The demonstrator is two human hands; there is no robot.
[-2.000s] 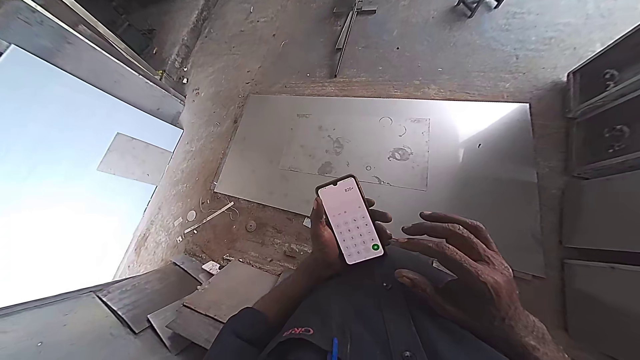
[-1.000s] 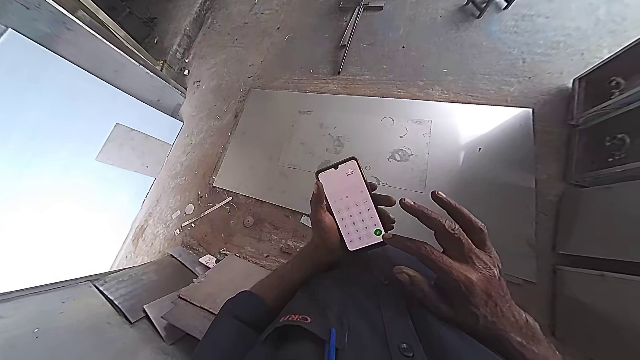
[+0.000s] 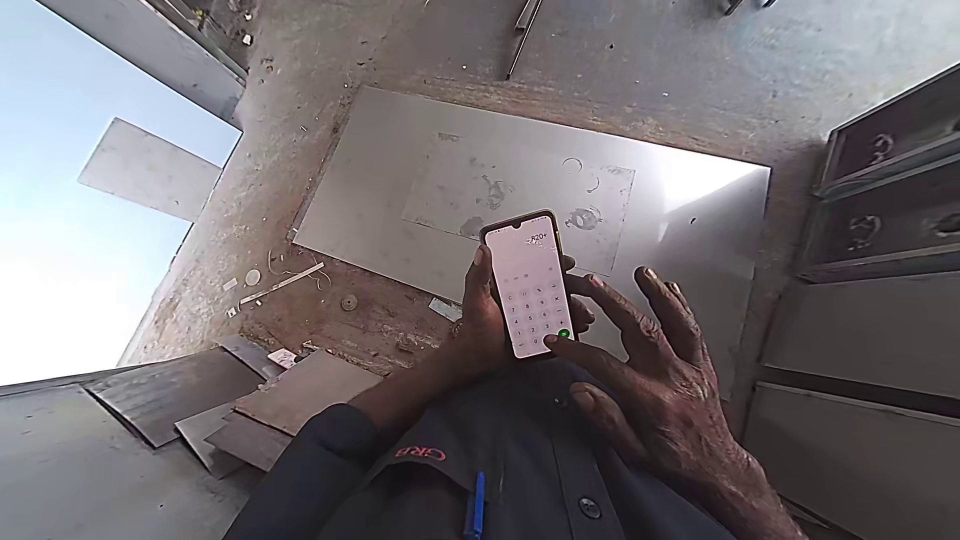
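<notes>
A smartphone (image 3: pixel 529 289) with a calculator on its lit screen lies upright in my left hand (image 3: pixel 480 322), whose fingers wrap round its edges. My right hand (image 3: pixel 660 375) is just right of the phone, palm down and fingers spread. Its index fingertip is at the lower right of the screen, by the bottom keys; whether it presses the glass I cannot tell. Beyond both hands a large metal sheet (image 3: pixel 360 172) lies flat on the floor, with a smaller marked rectangular piece (image 3: pixel 540 187) on it. The phone covers part of both.
Several cut metal plates (image 3: pixel 307 390) overlap at the lower left. A thin strip (image 3: pixel 281 287) and small scraps lie on the dirty floor at the left. Framed panels (image 3: pixel 892 202) stand at the right. A narrow metal bar (image 3: pixel 523 37) lies at the top.
My right index finger has come over the lower part of the phone screen; one second ago it was just off the edge. My left hand keeps its hold on the phone.
</notes>
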